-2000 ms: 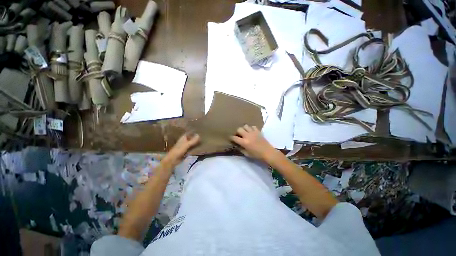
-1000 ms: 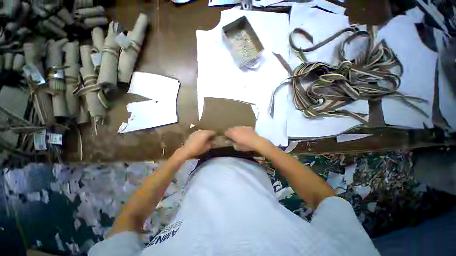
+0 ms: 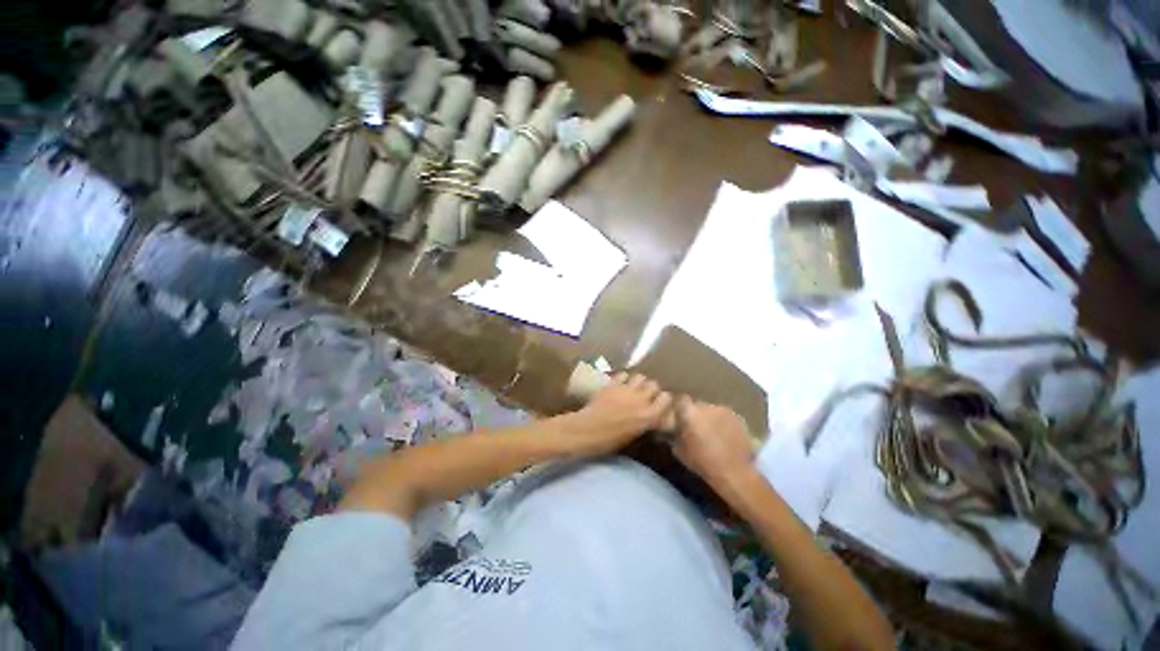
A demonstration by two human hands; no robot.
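The taupe cut panels (image 3: pixel 702 371) lie at the table's front edge, their far part flat over a white sheet. Their near part is curled into a roll whose pale end (image 3: pixel 586 380) shows to the left of my left hand. My left hand (image 3: pixel 630 410) is closed over the roll. My right hand (image 3: pixel 710 439) grips it just to the right, touching my left hand. The fingers' undersides and the roll's right end are hidden.
Tied bundles (image 3: pixel 524 163) pile up at the upper left. A white cut piece (image 3: pixel 555 272) lies beyond my left hand. A small open box (image 3: pixel 818 254) stands on white panels (image 3: pixel 751 242). Tangled tie strips (image 3: pixel 1005 445) lie at the right. White scraps (image 3: pixel 878 153) lie at the back.
The view has turned, so the table runs slantwise. The near edge of the cut panels, flatter two seconds ago, is now rolled up, and my hands have come together on it.
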